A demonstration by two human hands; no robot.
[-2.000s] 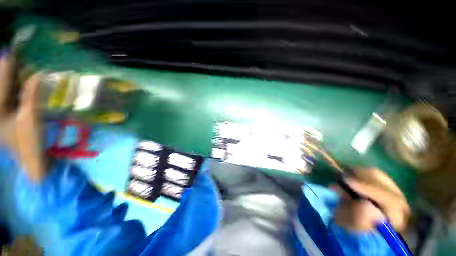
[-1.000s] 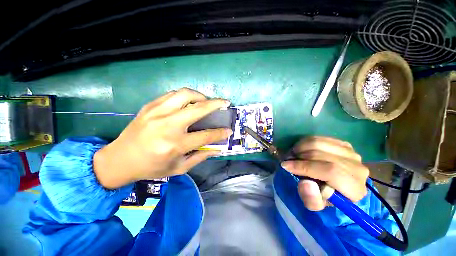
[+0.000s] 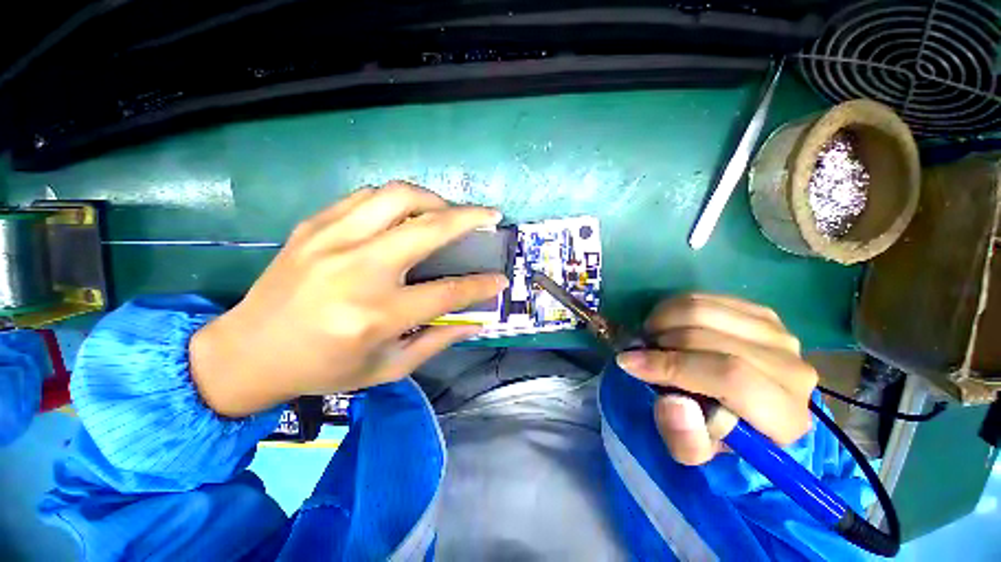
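Note:
A white circuit board (image 3: 564, 269) with blue and gold components lies on the green bench mat. A flat dark-grey rectangle (image 3: 459, 259) with a yellow lower edge lies over its left part. My left hand (image 3: 340, 288) is spread over the dark part, its fingers holding it against the board. My right hand (image 3: 719, 373) holds the soldering iron (image 3: 779, 470) like a pen. The iron's tip touches or hovers just over the board, right beside the dark part's edge. Thin solder wire (image 3: 192, 243) runs from the spool to under my left hand.
The solder spool (image 3: 44, 261) stands at the left. Tweezers (image 3: 735, 165) lie right of the board, beside a round tan pot (image 3: 891, 181) with silvery bits. A worn brown box (image 3: 933, 285) and a fan guard (image 3: 917, 68) are at the right. Black trays (image 3: 329, 82) line the back.
From a blurred view with my left hand at the far left, my left hand has come onto the dark part over the board and the iron tip onto the board. In the last second both stayed nearly still.

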